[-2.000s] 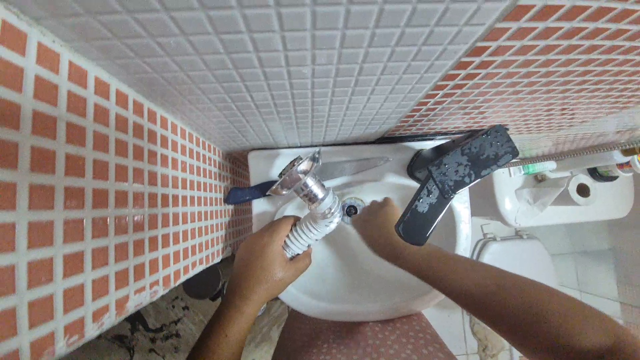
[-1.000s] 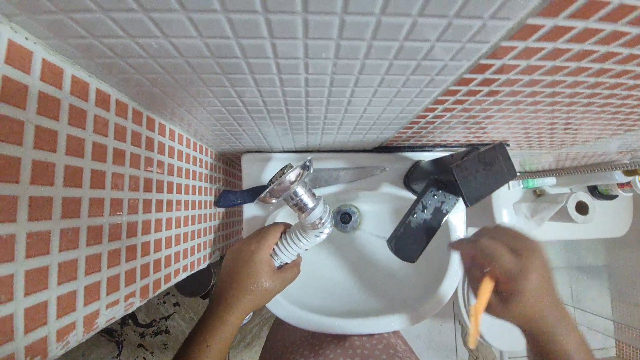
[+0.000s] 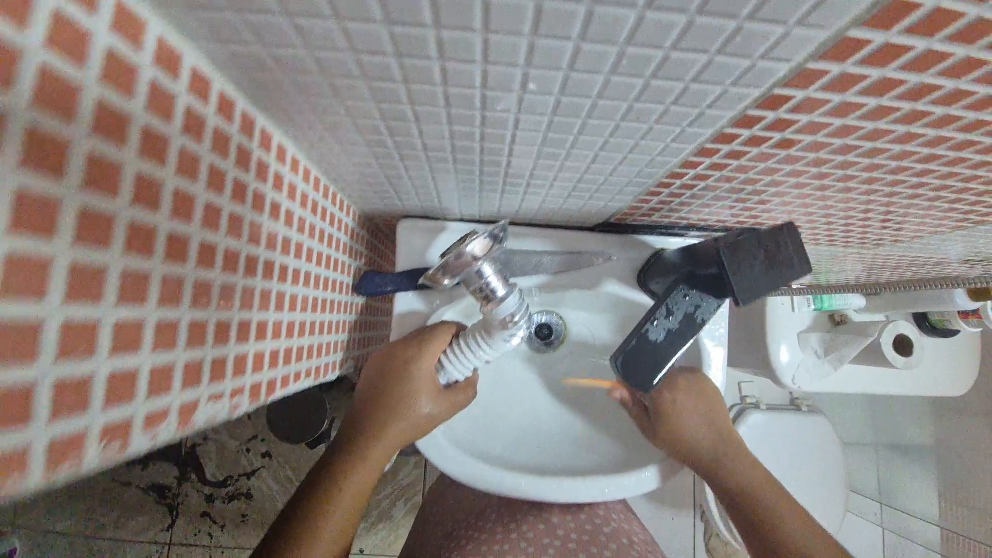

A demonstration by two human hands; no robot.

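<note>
My left hand (image 3: 415, 387) grips a white corrugated drain hose (image 3: 484, 341) over the left side of the white washbasin (image 3: 542, 473). A chrome drain flange (image 3: 469, 260) tops the hose, tilted up and left. Behind it a knife (image 3: 554, 262) with a dark blue handle lies across the basin's back ledge, partly hidden by the flange. The drain hole (image 3: 546, 332) is just right of the hose. My right hand (image 3: 682, 415), below the spout of the black faucet (image 3: 666, 333), holds a thin orange stick-like object (image 3: 590, 382), blurred, pointing left over the bowl.
Tiled walls (image 3: 496, 139) rise behind and to the left of the basin. At right are a toilet (image 3: 790, 457) and its cistern (image 3: 783, 341), which bears a paper roll (image 3: 899, 346) and several bottles. Dark debris (image 3: 205, 480) marks the floor at lower left.
My right hand was in the bowl near the drain, then out to the right of the basin with the orange object. Now it is back over the bowl's right side. My left hand keeps hold of the hose.
</note>
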